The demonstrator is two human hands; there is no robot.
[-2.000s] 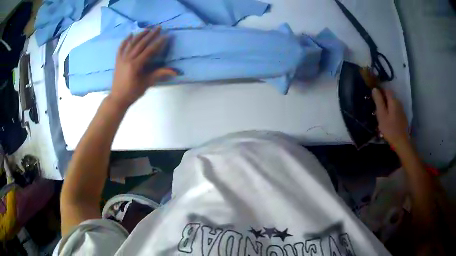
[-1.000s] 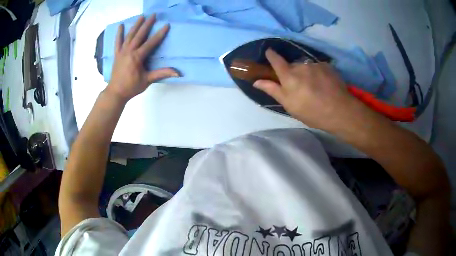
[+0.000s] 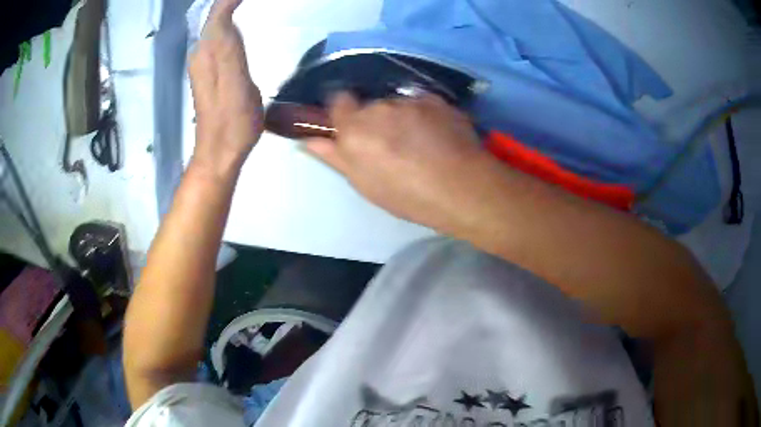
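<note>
The light-blue garment (image 3: 576, 138) lies flat on the white-covered table. The dark iron (image 3: 375, 73) with a brown handle is over its left end, pointing left. My right hand (image 3: 400, 146) grips the iron handle and is slightly blurred. The red-orange sleeve (image 3: 559, 171) runs behind the iron under my forearm's far side, with a thin grey-green hose (image 3: 688, 138) beyond. My left hand (image 3: 224, 96) is raised edge-on just left of the iron tip, apart from the garment. I cannot tell whether its fingers hold anything; the fingertips are at the top edge.
Dark shears (image 3: 734, 171) lie at the right side of the table. Another pair of shears (image 3: 105, 138) lies on the neighbouring white table (image 3: 133, 92) at left. A round white-rimmed basket (image 3: 275, 317) with cloth is on the floor below the table.
The iron in my right hand has moved from the right table edge onto the garment and left to its end. My left hand has come off the cloth and turned edge-on. The view has shifted left.
</note>
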